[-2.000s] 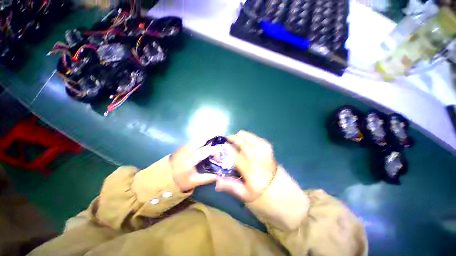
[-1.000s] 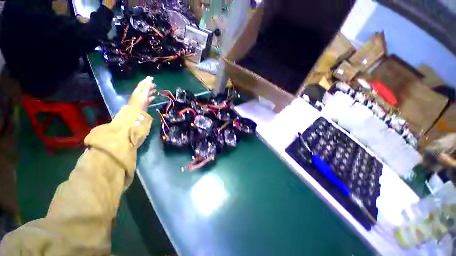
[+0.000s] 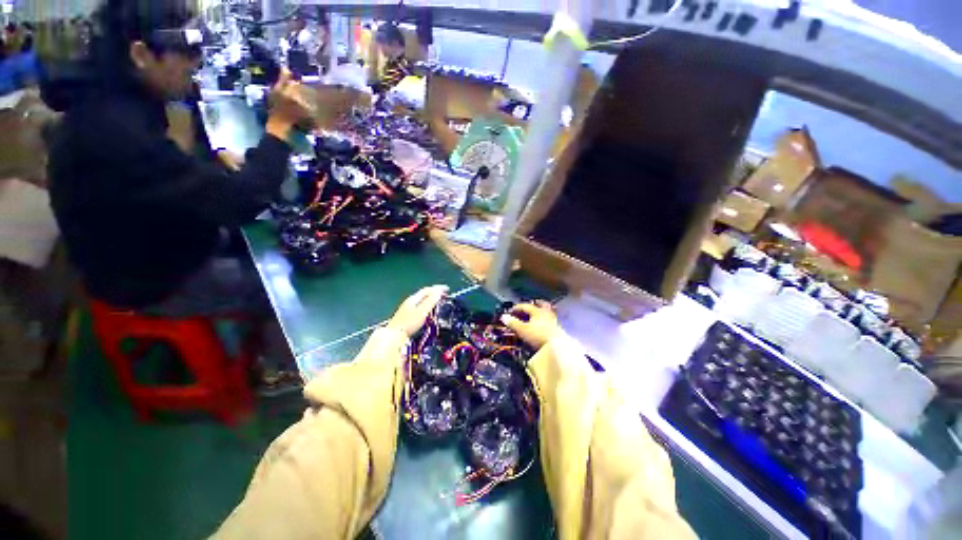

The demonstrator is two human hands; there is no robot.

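Observation:
A cluster of black camera units with loose wires [image 3: 469,385] lies on the green tabletop [image 3: 353,311] in front of me. Thin red, white and yellow wires stick out of it. My left hand [image 3: 420,308] is at the far left edge of the cluster, fingers extended. My right hand [image 3: 531,322] is at its far right edge, fingers bent against the units. Both hands flank the cluster; whether either grips a unit is hidden.
A black grid tray [image 3: 770,422] with a blue-handled tool [image 3: 762,451] lies at right. An open cardboard box [image 3: 591,276] stands behind a pale post [image 3: 540,158]. A person [image 3: 158,179] sits at left on a red stool [image 3: 174,359], beside a larger wired pile [image 3: 353,206].
The view has turned towards the far left end of the bench. My right hand has come into view, and both hands are now around the cluster. The unit held two seconds ago is not visible.

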